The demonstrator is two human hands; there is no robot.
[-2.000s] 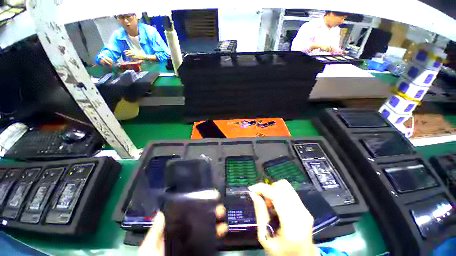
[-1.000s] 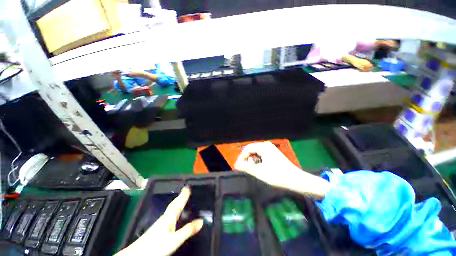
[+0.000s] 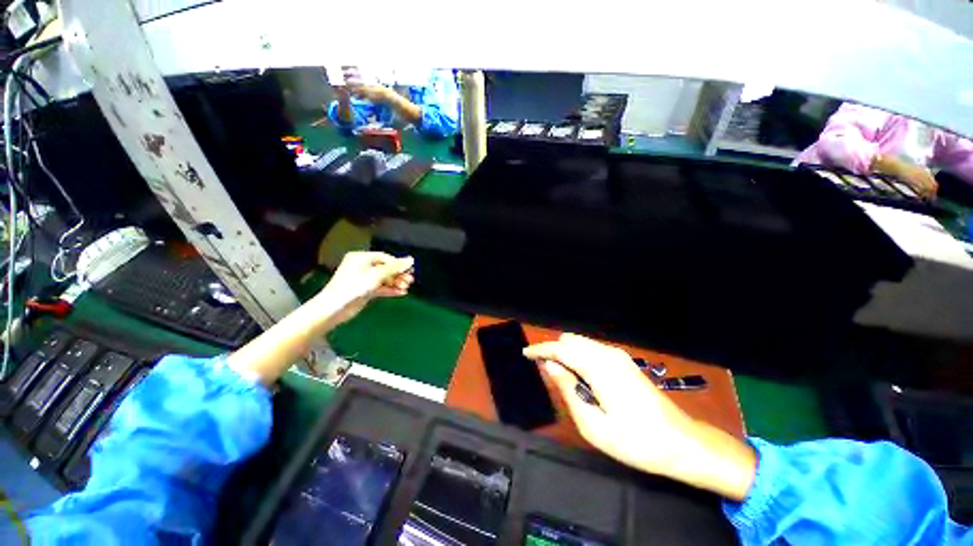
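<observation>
My left hand (image 3: 368, 286) is raised over the green bench left of the orange mat, fingers curled together; a tiny dark spot shows at its fingertips, too small to name. My right hand (image 3: 629, 411) is over the orange mat (image 3: 466, 382), its index fingertip by the right edge of a spare black phone (image 3: 517, 375). A small dark metallic piece (image 3: 585, 394) shows within its curled fingers. Small plugs (image 3: 683, 382) lie on the mat beyond this hand. The foam phone tray (image 3: 363, 403) in front holds a dark-blue-screened phone (image 3: 344, 493), a glossy dark phone (image 3: 461, 496) and a partly cut-off green-screened phone (image 3: 560, 531).
A tall black tray stack (image 3: 683, 251) stands behind the mat. A scuffed white post (image 3: 176, 181) slants down at left, with a keyboard (image 3: 176, 288) behind it. The left tray holds open-back phones (image 3: 80, 395). Two people's arms show across the bench, in blue and pink sleeves.
The view has swung right. My left hand has left the phone in the tray and risen to the mat's left. My right hand remains over the mat, now beside the spare phone.
</observation>
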